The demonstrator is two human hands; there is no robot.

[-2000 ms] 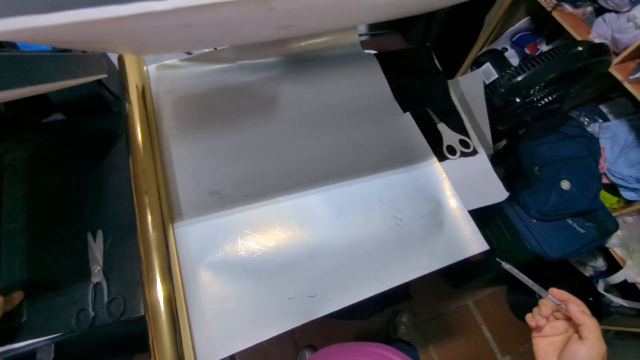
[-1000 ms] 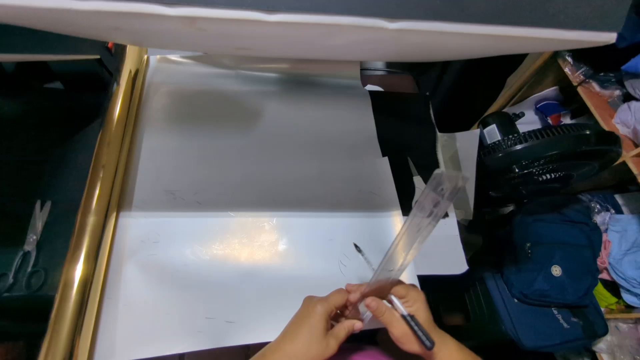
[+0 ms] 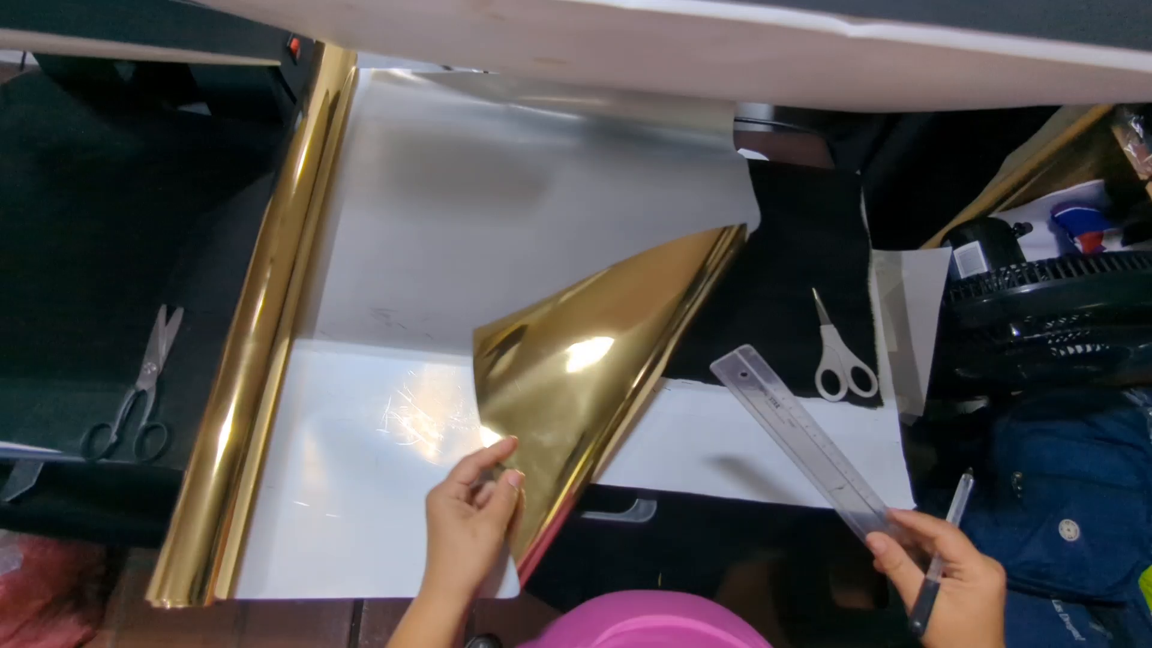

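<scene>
My left hand (image 3: pixel 472 522) pinches the near edge of a metallic gold sheet (image 3: pixel 576 360), whose corner is folded back over its pale silver-white underside (image 3: pixel 522 216). The rest of the sheet runs to a gold roll (image 3: pixel 261 333) at the left. At the right, my right hand (image 3: pixel 945 567) holds a clear plastic ruler (image 3: pixel 801 432) near one end, with a pen (image 3: pixel 942 549) lying across the same hand. White-handled scissors (image 3: pixel 843 360) lie on black material (image 3: pixel 801 270) beyond the ruler.
Metal scissors (image 3: pixel 139 387) rest on the dark surface at the left. A pale-edged board (image 3: pixel 675 45) crosses the top of the view. A black fan (image 3: pixel 1062 306) and a blue bag (image 3: pixel 1062 486) are at the right. A pink rounded object (image 3: pixel 652 621) is at the bottom.
The sheet, flat before, now has its right near corner lifted and folded back, showing gold. My hands, together at the ruler a second ago, are apart. The white-handled scissors show more fully.
</scene>
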